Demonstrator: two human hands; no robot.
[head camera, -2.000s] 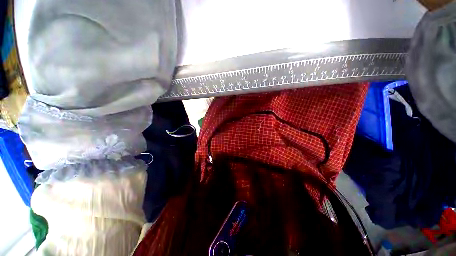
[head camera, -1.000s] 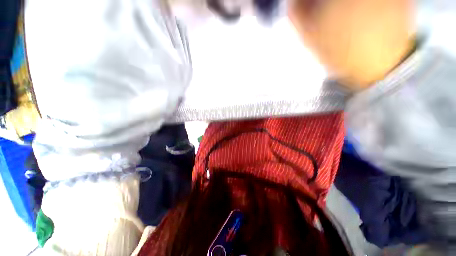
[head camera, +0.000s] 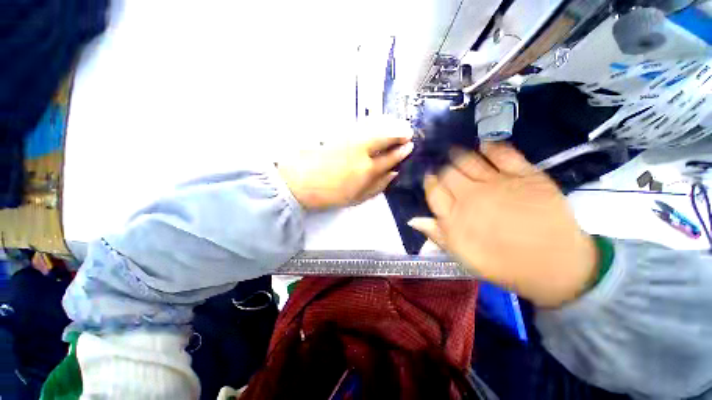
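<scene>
Dark navy cloth (head camera: 406, 205) lies under the needle area of the sewing machine (head camera: 449, 86) and extends down toward the table's front edge. My left hand (head camera: 343, 168) is at the cloth's left side, fingertips close together just below the presser foot; whether they pinch the cloth cannot be told. My right hand (head camera: 507, 219) is blurred and lies over the cloth, fingers spread, palm down. It hides part of the cloth. A small grey-clear block (head camera: 496, 113) stands just right of the needle.
White label strips (head camera: 663, 98) lie at the upper right beside a ribbed grey knob (head camera: 640, 30). Small pink-blue snips (head camera: 676, 219) lie at the right. A ruler strip (head camera: 367, 264) runs along the front edge. Navy cloth (head camera: 47, 86) is piled at the upper left.
The view has shifted up to the machine. Both hands now show at the cloth by the needle; before, mostly the sleeves and a blurred right hand showed.
</scene>
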